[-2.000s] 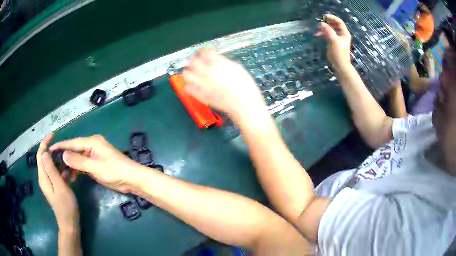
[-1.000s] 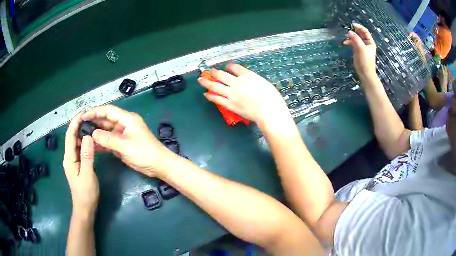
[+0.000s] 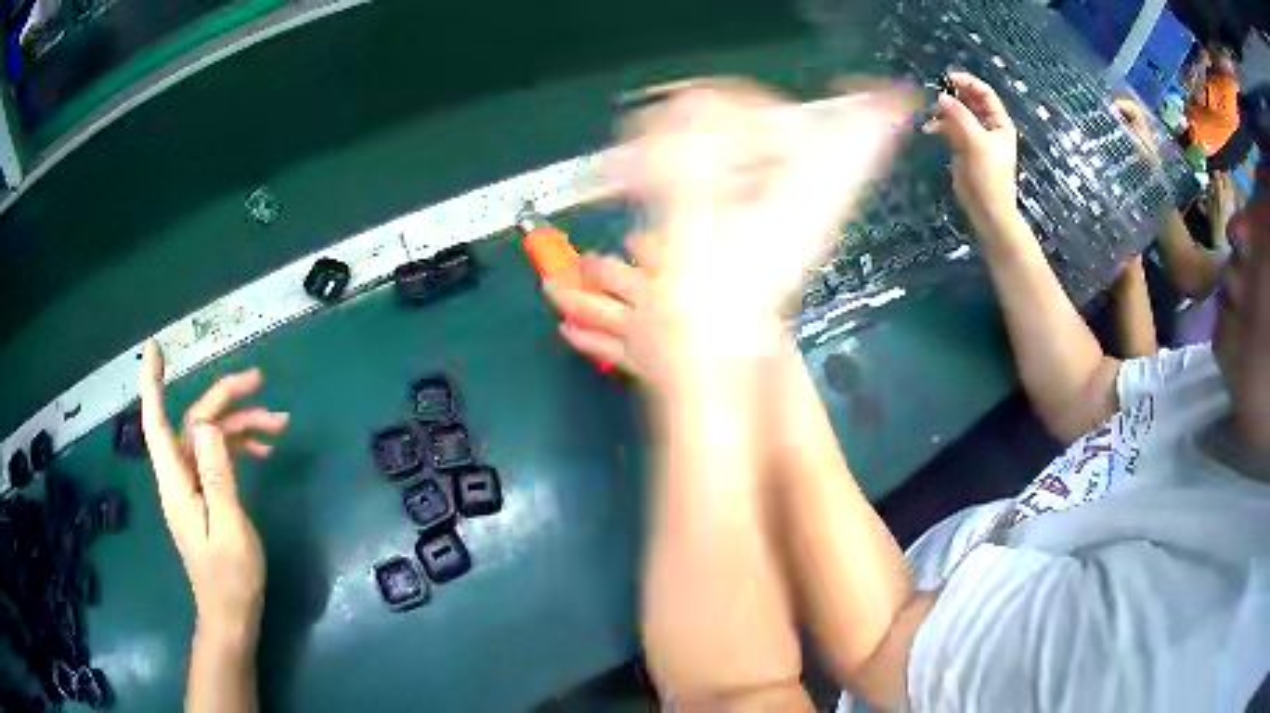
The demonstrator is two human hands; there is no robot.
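Several black square housings (image 3: 426,499) lie in a loose cluster on the green bench. A dark pile of black parts (image 3: 53,585) lies at the far left. My left hand (image 3: 212,481) is raised between them, fingers spread and curled, with nothing visible in it. My right hand (image 3: 759,195) is strongly blurred above the rail and the tray area, far from my left; whether it holds anything cannot be told. The orange-handled tool (image 3: 554,256) lies by the rail, partly covered by the neighbour's hand.
More housings (image 3: 327,279) sit on and beside the pale rail (image 3: 265,297). A clear scrap (image 3: 262,205) lies on the dark green belt. At right, a neighbour in a white shirt (image 3: 1100,515) has one hand raised at clear blister trays (image 3: 1045,139). Other people show beyond.
My right hand has left my left hand and swung right and up in a blur. My left hand has opened; the black housing seen between my fingers no longer shows. More of the cluster is uncovered.
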